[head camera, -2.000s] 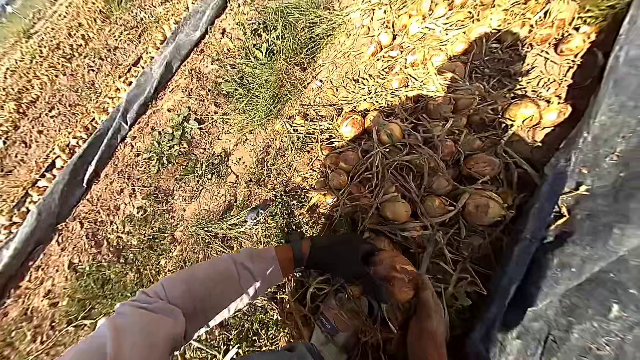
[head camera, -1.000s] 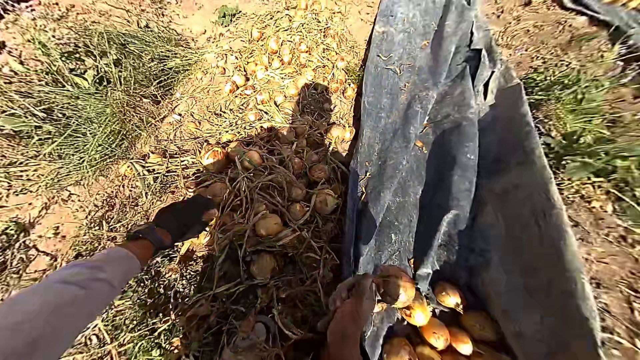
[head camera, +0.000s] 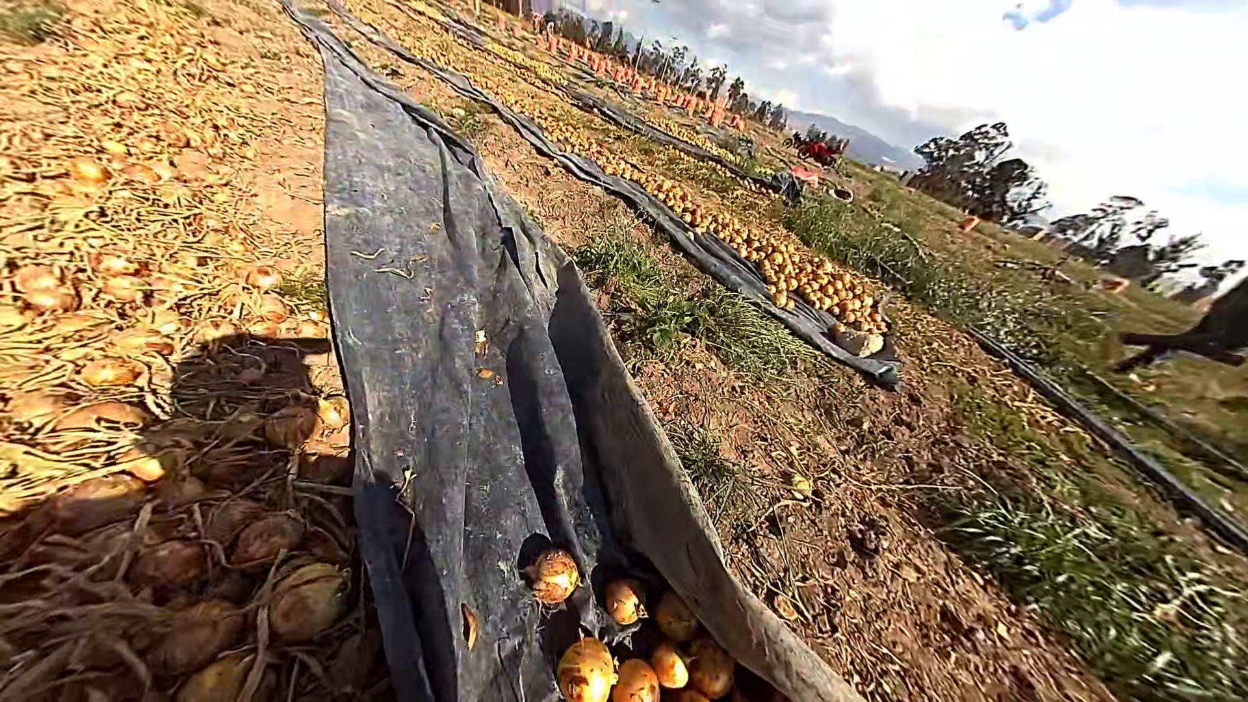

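Neither of my hands shows in the head view now. A long dark fabric sheet (head camera: pixel 409 283) runs up the field from the bottom centre, its right edge raised in a fold. Several yellow onions (head camera: pixel 586 669) lie in that fold at the bottom, and one onion (head camera: pixel 554 576) rests on the sheet a little above them. Left of the sheet, onions with dry stalks (head camera: pixel 307 600) cover the ground in shadow, and more onions (head camera: pixel 90 172) lie in sunlight farther up.
A second dark sheet (head camera: pixel 717 255) with a long row of onions (head camera: pixel 799 273) lies to the right. Grass tufts (head camera: pixel 673 302) grow between the sheets. A dark strip (head camera: pixel 1121 439) crosses the slope at right. Orange-red sacks (head camera: pixel 717 112) and trees (head camera: pixel 985 171) stand farther off.
The view has swung up and right. Both hands, seen one second ago at the onion pile and above the sheet's onions, are out of view. An onion now lies apart on the sheet.
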